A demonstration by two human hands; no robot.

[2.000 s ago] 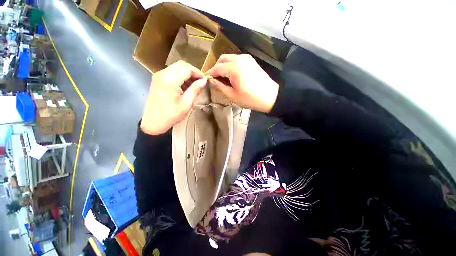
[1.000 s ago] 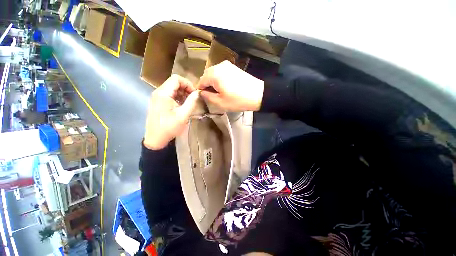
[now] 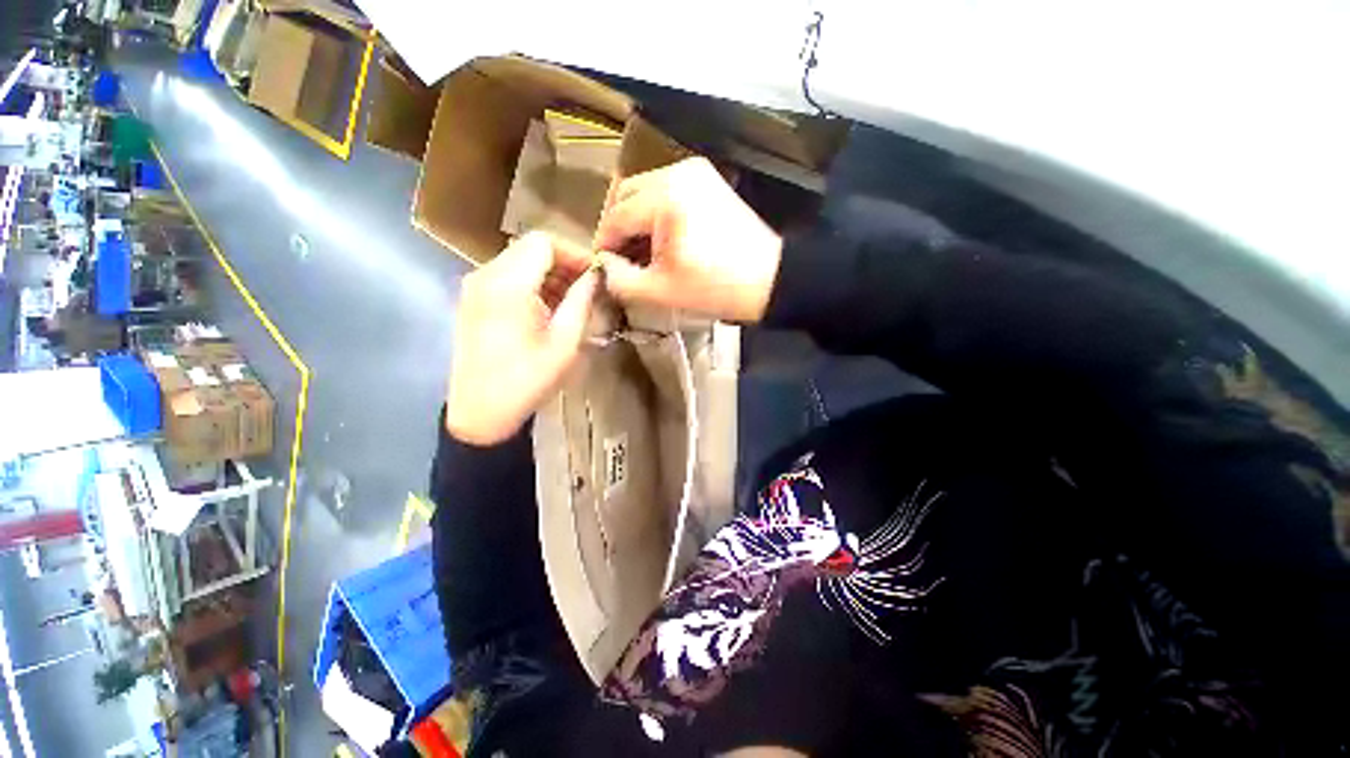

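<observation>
A pale beige pouch (image 3: 637,474) hangs open like an envelope in front of my body, with a small white label with dark print inside. My left hand (image 3: 518,333) pinches its upper end between thumb and fingers. My right hand (image 3: 686,245) pinches the same spot from the other side. The fingertips of both hands meet there and hide the small part they hold. No tool can be made out.
An open brown carton (image 3: 459,178) holding beige pieces with yellow edging is just beyond my hands. A white table (image 3: 1007,74) with a dark cord at its edge is at the upper right. A blue crate (image 3: 388,622) stands at the lower left.
Over two seconds the view has shifted and both hands stay together at the pouch's upper end. Since the last earlier frame, my fingers have changed position slightly.
</observation>
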